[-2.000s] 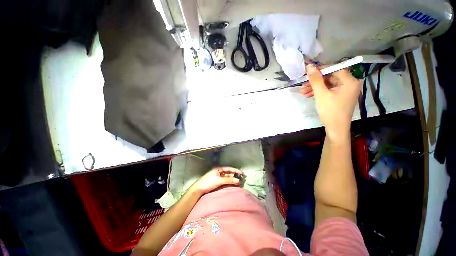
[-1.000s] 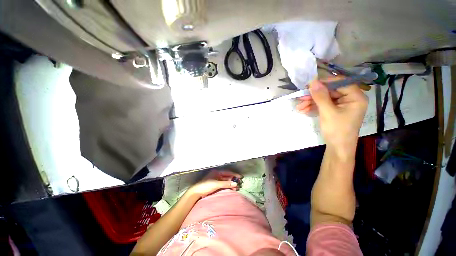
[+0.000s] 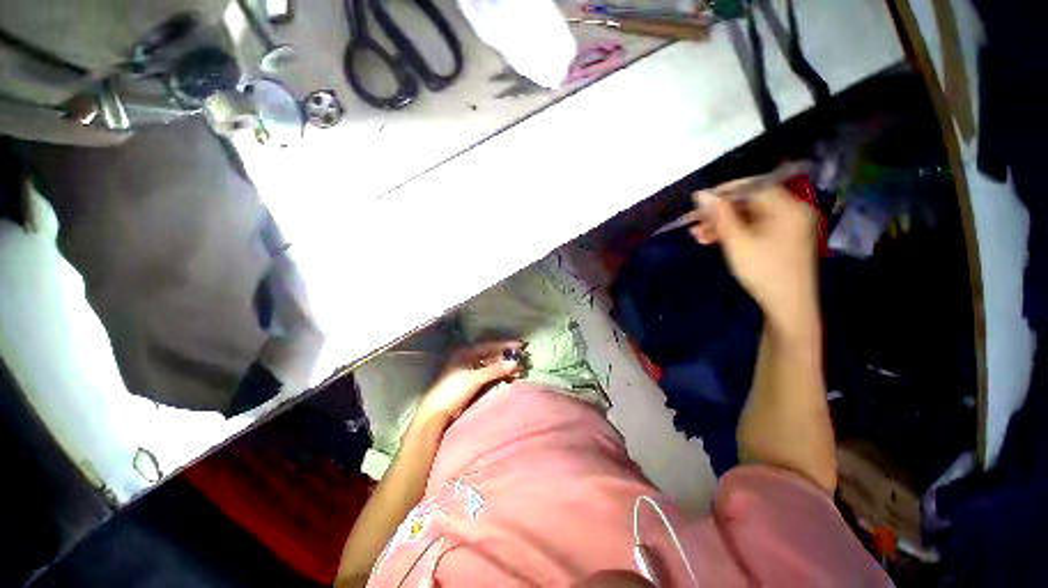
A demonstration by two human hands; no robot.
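Note:
My right hand is below the table's front edge at the right and holds a thin, pen-length tool, blurred, its tip pointing left. My left hand is in my lap, its fingertips closed on a tiny dark item, possibly a bobbin case. A grey-brown garment panel lies on the table at the left, beside the presser foot area.
Black-handled scissors, a white cloth scrap and small slim tools lie at the back. Two black straps lie at the right. A red basket and dark cloth are below the white table.
My right hand with the tool has moved from above the table, by the white scrap, to below its front edge. The view has turned and shifted. My left hand stays in my lap.

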